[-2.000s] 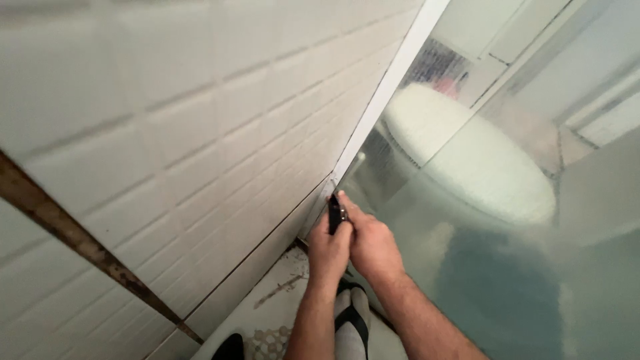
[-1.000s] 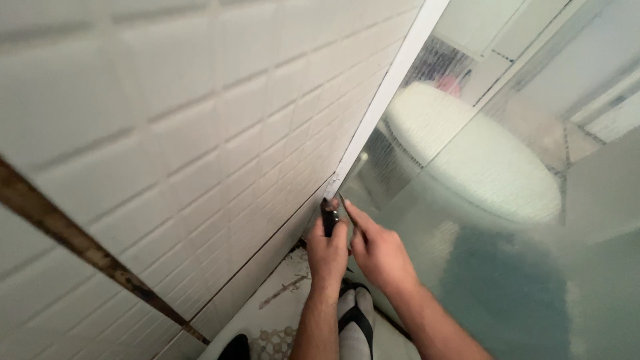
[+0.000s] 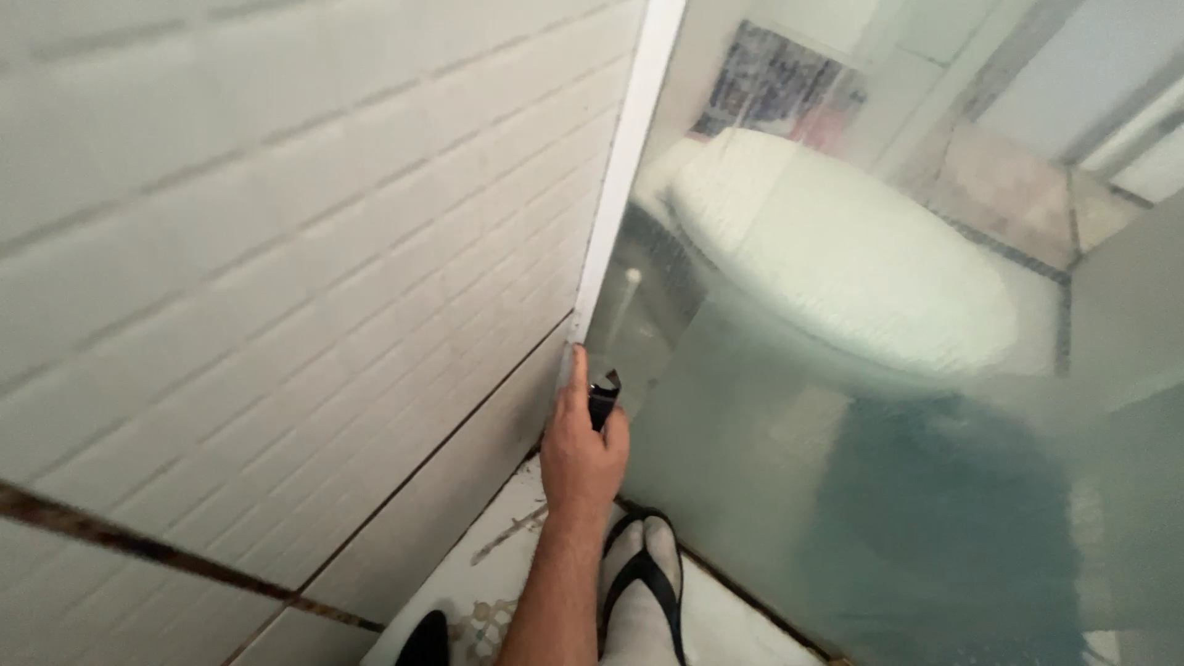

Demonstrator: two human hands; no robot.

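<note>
My left hand is closed around a small black-handled tool. The tool's short dark tip points up, beside the glass. My left index finger is stretched out, its tip at the lower part of the white shower frame strip, where the strip meets the tiled wall. Behind the finger, part of the strip is hidden. The shower glass panel stands just to the right of the hand. My right hand is out of view.
Below are a white shower floor with brown debris, a foot in a black flip-flop and a dark shoe tip. Through the glass show a white toilet lid and a blue-green mat. Dark, stained joints cross the wall.
My right hand, beside the left one in both earlier frames, has left the view. My left index finger now reaches out along the frame strip, and the tool lies to its right.
</note>
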